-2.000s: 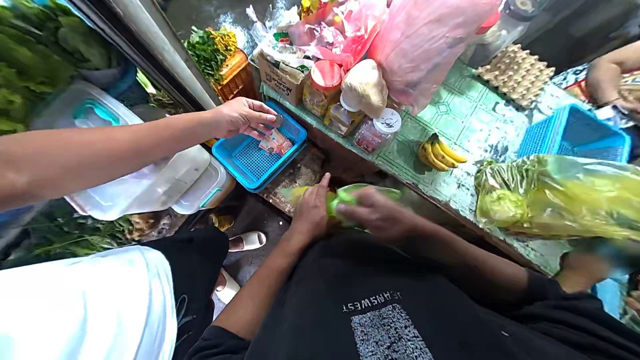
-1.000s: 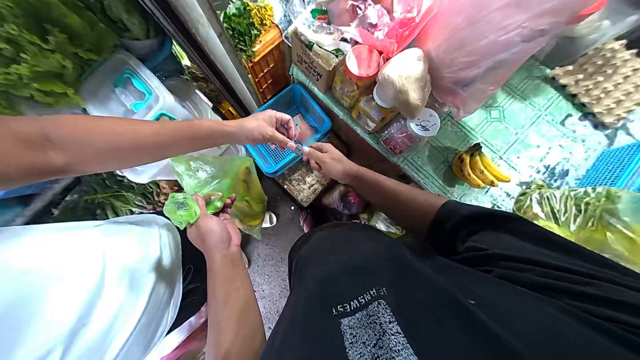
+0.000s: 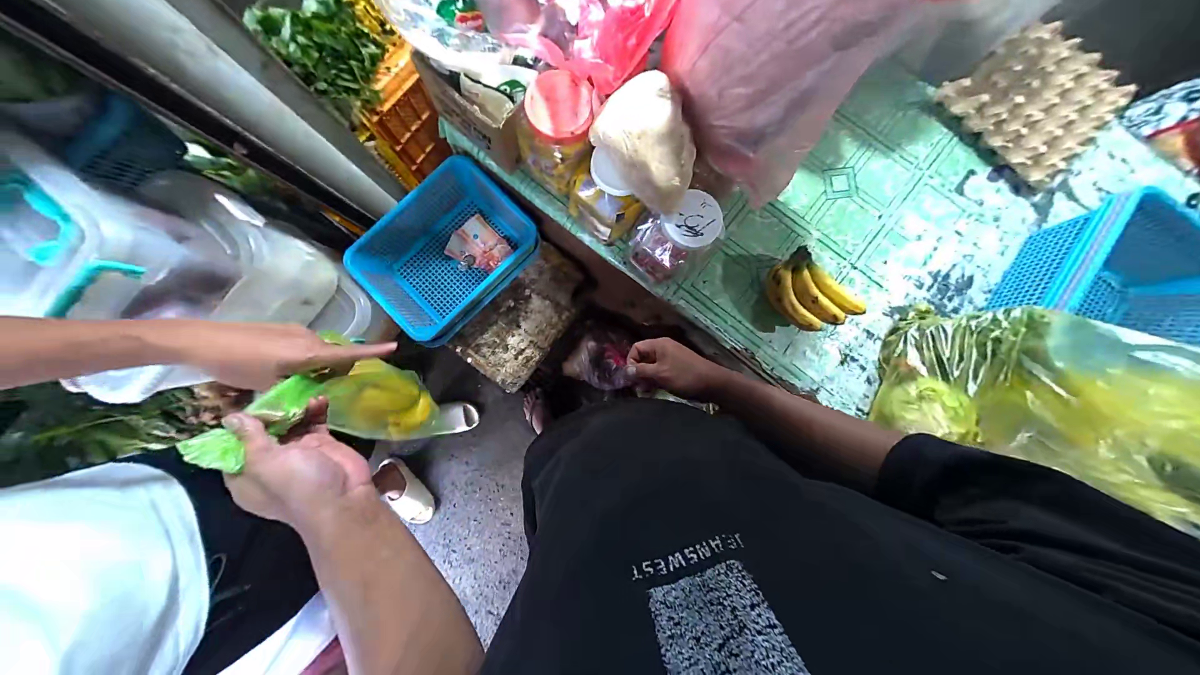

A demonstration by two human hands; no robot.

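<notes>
My left hand, palm up at the lower left, grips the bunched green top of a clear plastic bag with yellow produce inside. Another person's hand reaches over the bag, index finger extended. My right hand is near the middle with its fingers curled, close to a dark plastic bundle below the counter edge; whether anything is between the fingers cannot be seen. A blue plastic basket, left of centre, holds a reddish banknote and what look like coins.
On the green patterned counter stand lidded jars, a pink plastic bag, bananas, an egg tray, a blue basket and bagged vegetables. White plastic containers stand left. A person's sandalled foot is below.
The other person's hand has moved from the blue basket down to the green bag. My right hand has parted from that hand and moved right. The banknote held two seconds ago now lies in the basket.
</notes>
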